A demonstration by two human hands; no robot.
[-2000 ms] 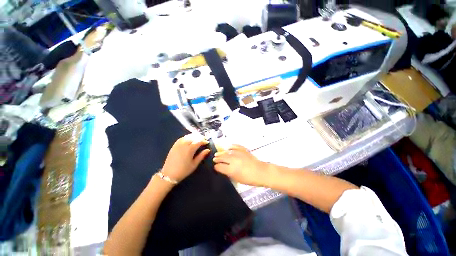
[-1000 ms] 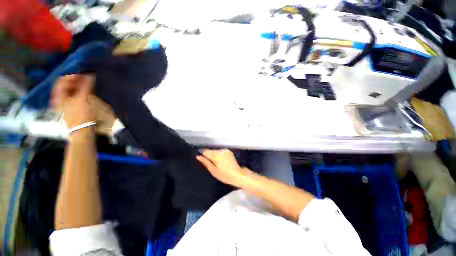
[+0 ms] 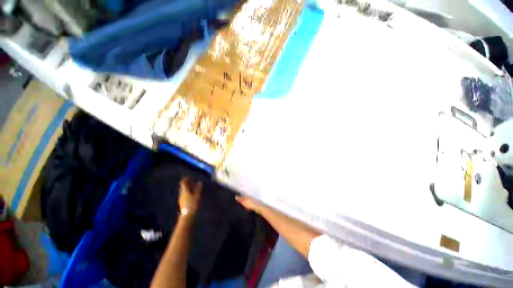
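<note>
The black garment panel (image 3: 216, 225) hangs below the table's front edge, over a blue crate (image 3: 107, 216) filled with black cloth. It blends with the black pieces there, so its outline is hard to tell. My left hand (image 3: 190, 196) is over the crate against the black cloth, fingers pointing up; whether it grips cannot be told. My right hand (image 3: 248, 203) is at the table edge, at the right side of the black cloth, with its fingertips on or behind the cloth.
The white table (image 3: 337, 129) has a taped brown cardboard strip (image 3: 225, 84) and a blue patch. Blue denim cloth (image 3: 152, 39) lies at the upper left. A cardboard box (image 3: 34, 146) and more black cloth are left of the crate. Part of the machine bed (image 3: 469, 174) shows at right.
The view has turned left. The black panel has left the tabletop and is down over the crate. My left hand has moved from the table to above the crate.
</note>
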